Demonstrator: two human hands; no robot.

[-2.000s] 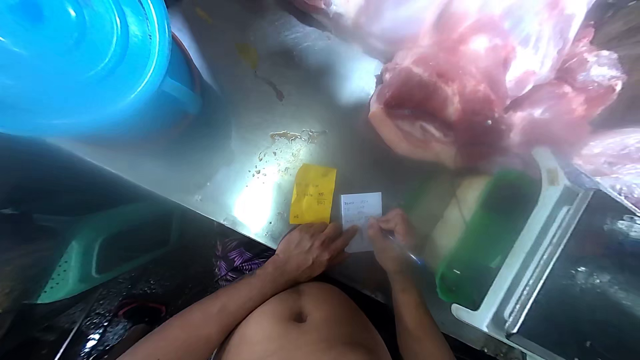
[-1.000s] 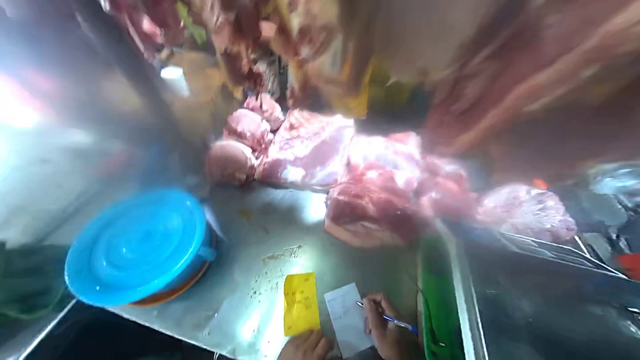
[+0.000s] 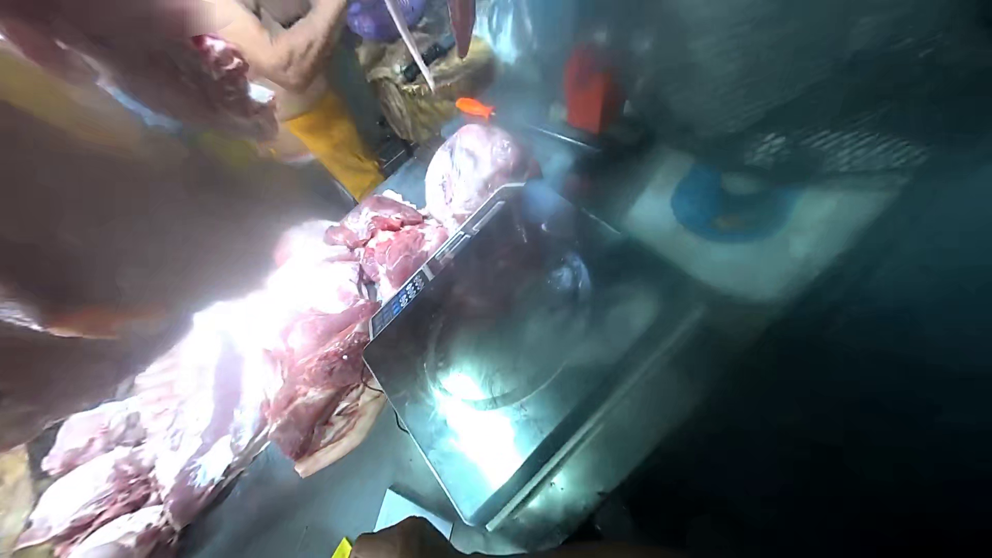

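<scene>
At the bottom edge, my right hand (image 3: 407, 538) shows only in part, knuckles up, over the lower part of a white paper slip (image 3: 404, 511). Its fingers are mostly cut off by the frame, and no pen can be seen. A corner of the yellow paper (image 3: 342, 549) shows just left of this hand. My left hand is out of view. Above the papers, raw meat pieces (image 3: 322, 380) lie in a long row on the metal table (image 3: 310, 504). A scale with a steel platform (image 3: 511, 349) and a button panel (image 3: 401, 300) stands to the right of the meat.
Large blurred meat (image 3: 139, 209) fills the upper left foreground. Beyond it are another person's bare arm (image 3: 298, 50) and something yellow (image 3: 329, 143). A wooden block (image 3: 422, 93), a small orange object (image 3: 474, 108) and a red object (image 3: 590, 89) are farther back. A blue ring-shaped thing (image 3: 697, 205) lies at right.
The view has swung right and tilted strongly. My left hand, the pen and the blue lidded tub, seen a second ago, are out of sight. The scale's platform now shows in full.
</scene>
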